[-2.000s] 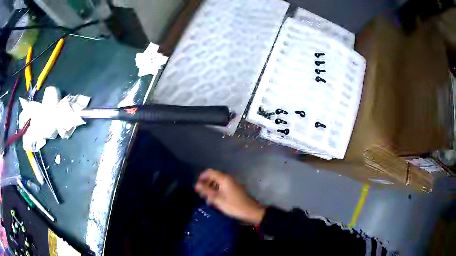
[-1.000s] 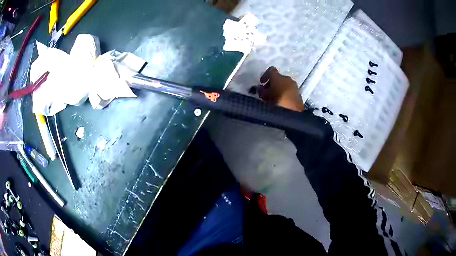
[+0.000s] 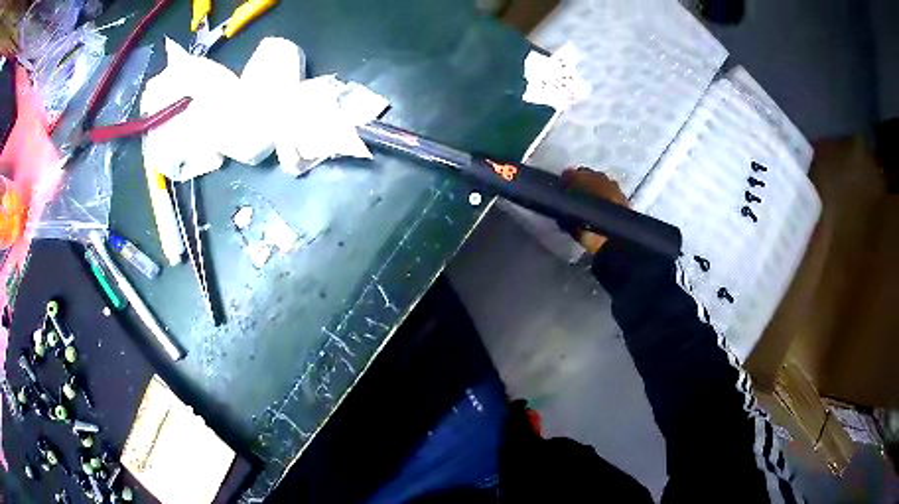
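Note:
My right hand (image 3: 598, 197) is beside the bench edge, over the near edge of the white dimpled tray (image 3: 631, 89). The black-handled tool (image 3: 582, 210) crosses in front of it, so its fingers are mostly hidden and I cannot tell whether it holds anything. The tool's other end is in crumpled white tissue (image 3: 217, 108), its handle sticking out past the bench edge. A second white tray (image 3: 769, 246) bears small black earbuds (image 3: 752, 192), several in a row and a few apart. My left hand is not in view.
Green bench (image 3: 325, 266) with tweezers (image 3: 202, 256), red-handled tool (image 3: 128, 130), yellow-handled pliers (image 3: 232, 20) and slim pens (image 3: 143, 300). Unfinished earbuds (image 3: 64, 394) and a cream card (image 3: 177, 443) lie on the dark mat. A cardboard box (image 3: 848, 256) stands beyond the trays.
My right hand has moved up from below the bench edge to the trays, and is now more hidden behind the handle. The view has shifted left, showing more of the bench and mat.

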